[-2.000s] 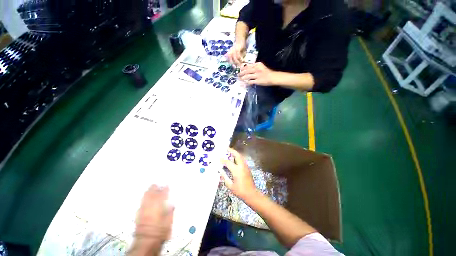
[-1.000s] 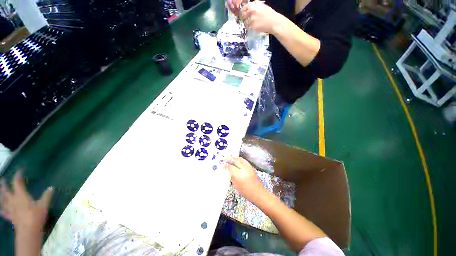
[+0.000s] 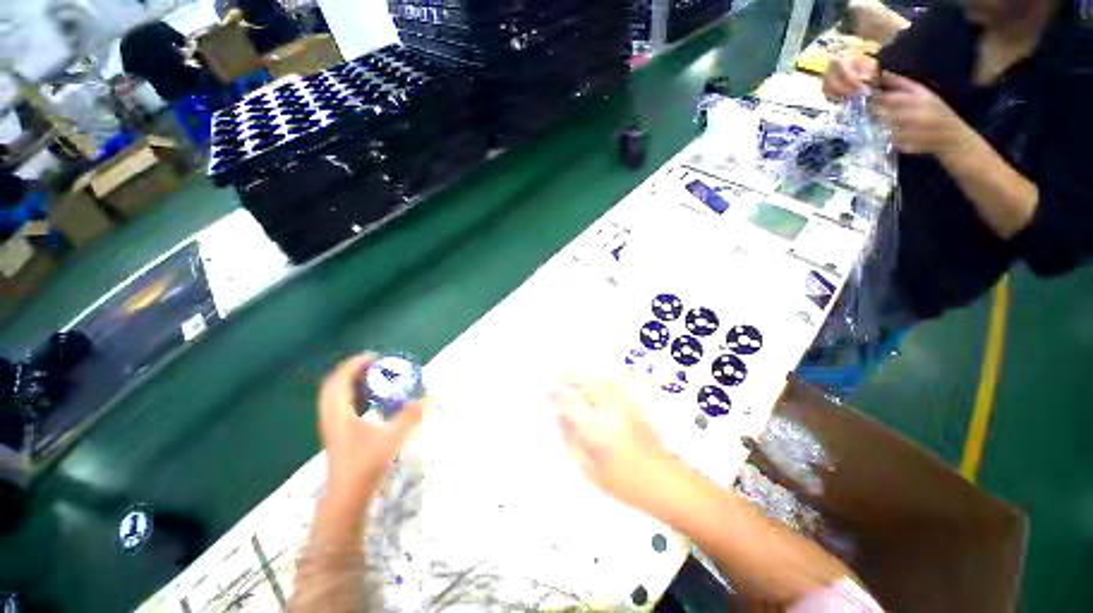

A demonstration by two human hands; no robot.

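My left hand [image 3: 351, 437] grips a black cylindrical housing [image 3: 392, 381] at the bench's left edge, with its white-patterned round end facing up. My right hand [image 3: 614, 437] is over the white bench with fingertips drawn together, pointing left towards the housing but apart from it. It is blurred, and I cannot tell whether a thin piece is between the fingers. Several black-and-white end discs [image 3: 687, 350] lie in rows right of my right hand. Whitish crinkled scraps [image 3: 479, 563] lie on the near bench.
The green belt [image 3: 479, 258] runs left of the bench, with a dark housing [image 3: 632, 146] farther up and a white-patterned one [image 3: 136, 527] lower left. Black blister trays [image 3: 324, 114] are stacked behind. An open carton [image 3: 923, 491] stands at right. Another person [image 3: 983, 144] handles clear plastic.
The view has swung left. My left hand, empty over the belt before, now holds a housing. My right hand has moved from the bench's right edge to over the bench.
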